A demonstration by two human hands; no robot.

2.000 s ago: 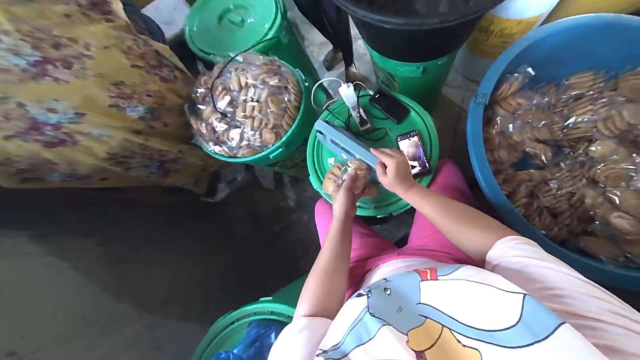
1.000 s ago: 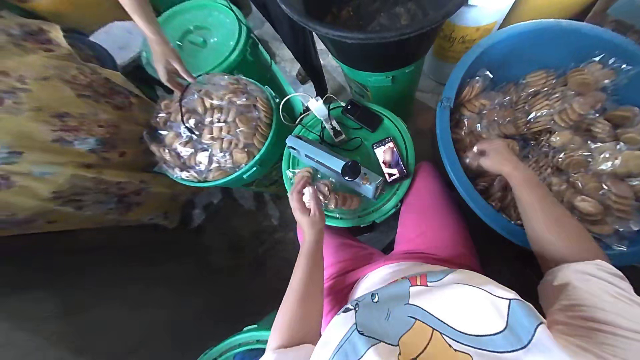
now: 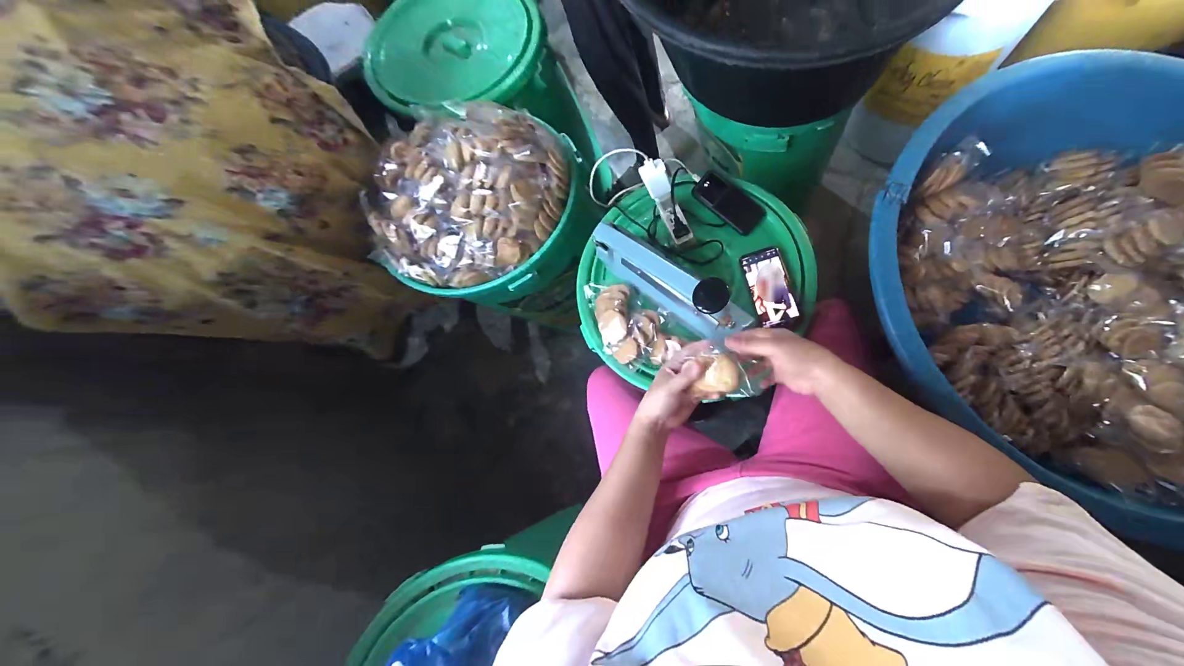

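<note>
Between my hands, just above my lap, is a clear plastic bag of round biscuits (image 3: pixel 718 375). My left hand (image 3: pixel 673 393) grips its left side, and my right hand (image 3: pixel 775 359) pinches the plastic at its right end. Right beyond them a blue-grey impulse sealer (image 3: pixel 647 268) with a round black knob lies aslant on a green bucket lid (image 3: pixel 800 240). More bagged biscuits (image 3: pixel 629 328) rest on the lid, left of my hands and along the sealer's near side.
A phone with a lit screen (image 3: pixel 770 287), a black device (image 3: pixel 729 202) and a white power strip (image 3: pixel 665 199) with cables share the lid. A blue tub (image 3: pixel 883 277) of bagged biscuits stands right, a full green bucket (image 3: pixel 532 277) left. Below sits a green bucket (image 3: pixel 416 592) with blue plastic.
My right hand has come from the blue tub back to the lid and is now on a biscuit bag. Another person's hand, seen earlier at the left bucket, has gone from view.
</note>
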